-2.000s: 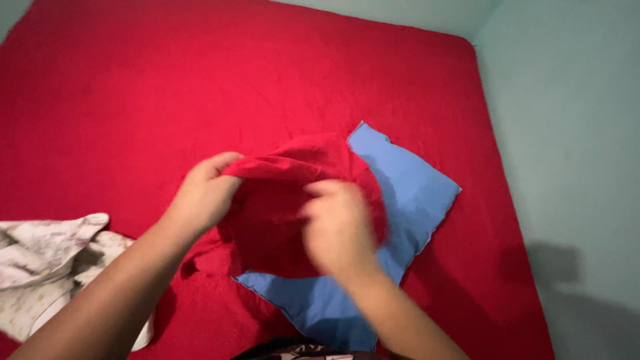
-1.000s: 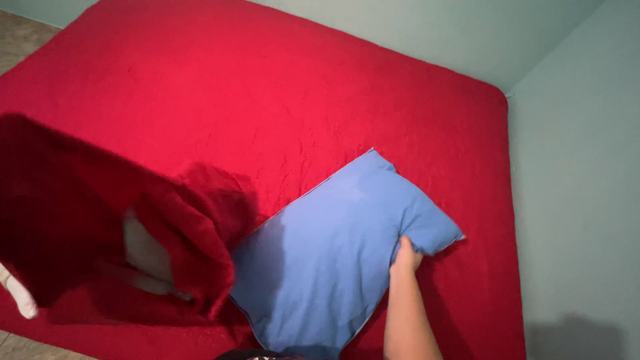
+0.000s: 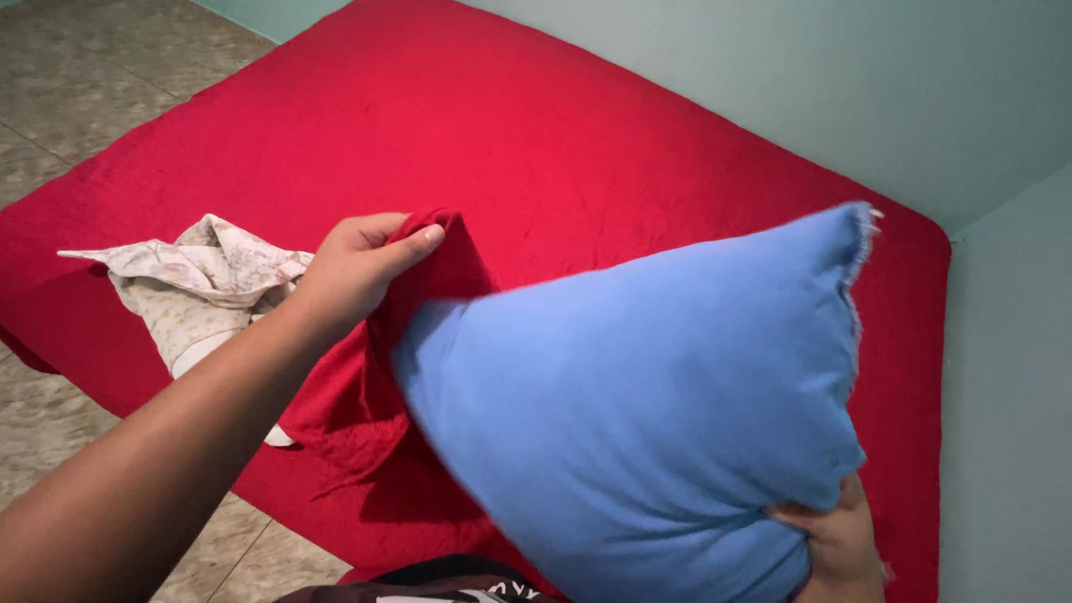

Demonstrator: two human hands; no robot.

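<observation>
My left hand (image 3: 368,260) pinches the rim of a red pillowcase (image 3: 356,419), which hangs down from thumb and fingers. At the lower right my right hand (image 3: 829,528) grips the side of a blue pillow (image 3: 636,377), bunching its fabric. The pillow is raised and slanted over the bed, its frayed seam facing right. Its left corner lies at the opening of the red pillowcase; how far inside it is cannot be told. Some of my right fingers are hidden by the pillow.
A mattress with a red fitted sheet (image 3: 536,151) spreads beneath. A crumpled floral cloth (image 3: 201,293) lies on its left part. Tiled floor (image 3: 109,75) shows at the left, and a pale green wall (image 3: 1005,377) borders the bed at the right and behind.
The red pillowcase, spread wide at the left one second ago, now hangs bunched from my left hand beside the pillow. My right hand has lifted the blue pillow, which lay on the bed.
</observation>
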